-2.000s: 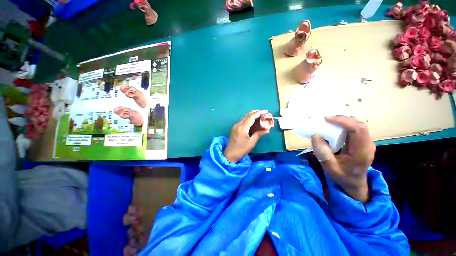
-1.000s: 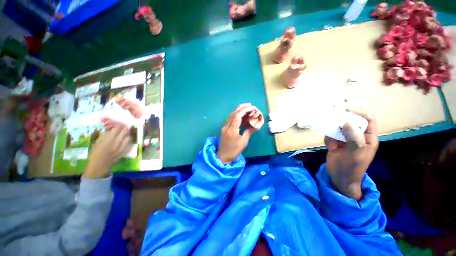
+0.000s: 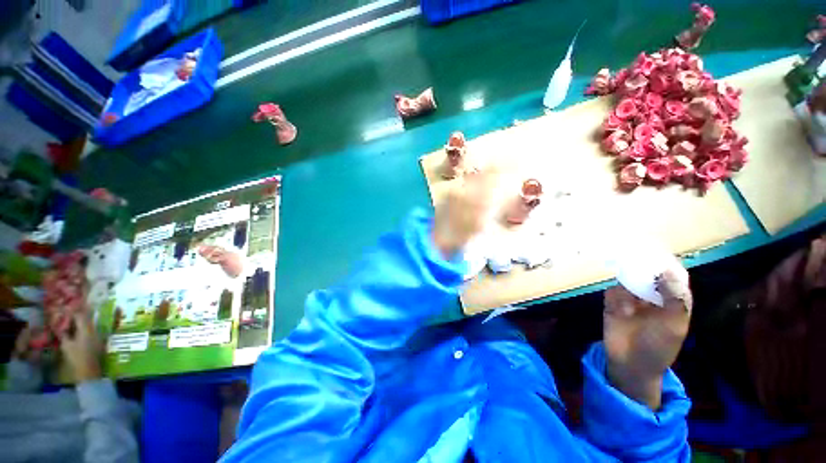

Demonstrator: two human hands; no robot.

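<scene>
My left hand (image 3: 462, 212) is blurred and overexposed over the left part of the cardboard mat (image 3: 598, 222). It is just in front of a pinkish-brown ornament body (image 3: 456, 152); whether it holds anything is not clear. A second body (image 3: 526, 201) stands on the mat to the right of that hand. My right hand (image 3: 648, 330) is shut on a white glue bottle (image 3: 641, 274) above the mat's front edge; its spout is lost in glare. A crumpled white rag (image 3: 520, 255) lies near the mat's left front.
Red-pink flower heads (image 3: 672, 122) are heaped on the mat's far right, beside a spare bottle (image 3: 560, 83). Ornaments lie on the green belt (image 3: 344, 90). An instruction sheet (image 3: 192, 280) with one body on it is at left, beside another person's hand (image 3: 80, 345). A blue tray (image 3: 161, 89) is beyond.
My left hand has moved away from the bottle, forward over the mat. The other person's hand has left the sheet, where one body now lies instead of two. The view has shifted.
</scene>
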